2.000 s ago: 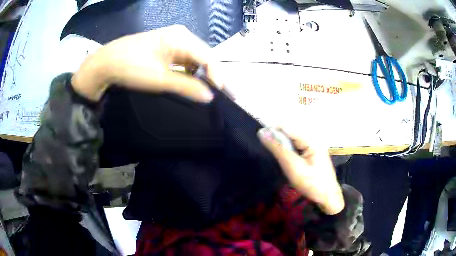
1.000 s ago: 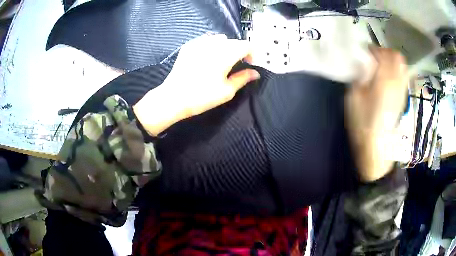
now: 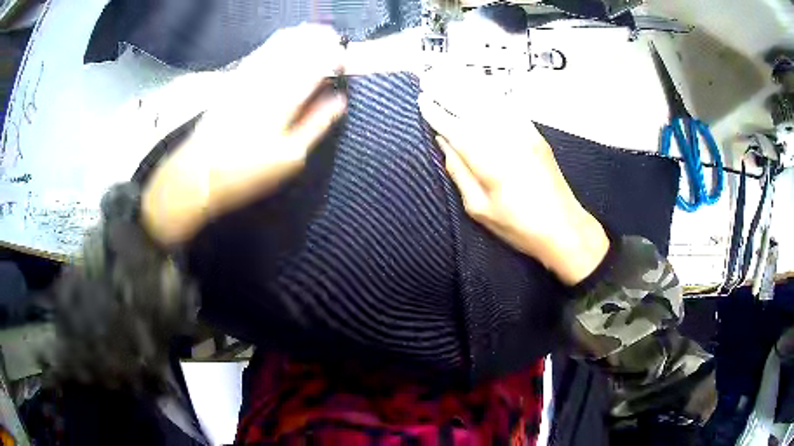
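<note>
A large dark cut panel [image 3: 383,226] covers the table in front of me and hangs over its near edge. A seam [image 3: 459,261] runs down it toward me. My left hand [image 3: 261,131], blurred and overexposed, is at the panel's upper left edge, thumb and fingers closed on the cloth. My right hand [image 3: 514,174] lies palm down on the panel beside the top of the seam, just below the machine's metal plate; its fingertips are washed out by glare. A second dark panel [image 3: 235,30] lies at the upper left, beyond my left hand.
Blue-handled scissors [image 3: 694,165] lie right of the panel, blades pointing away. The sewing machine's pale base [image 3: 592,70] is at the top right. Dark cords [image 3: 747,209] hang at the right table edge. Dark cloth [image 3: 740,348] is at the lower right, off the table.
My right hand has come from the far right onto the panel by the seam, uncovering the scissors. My left hand has moved left. The panel, earlier bunched up, is spread out.
</note>
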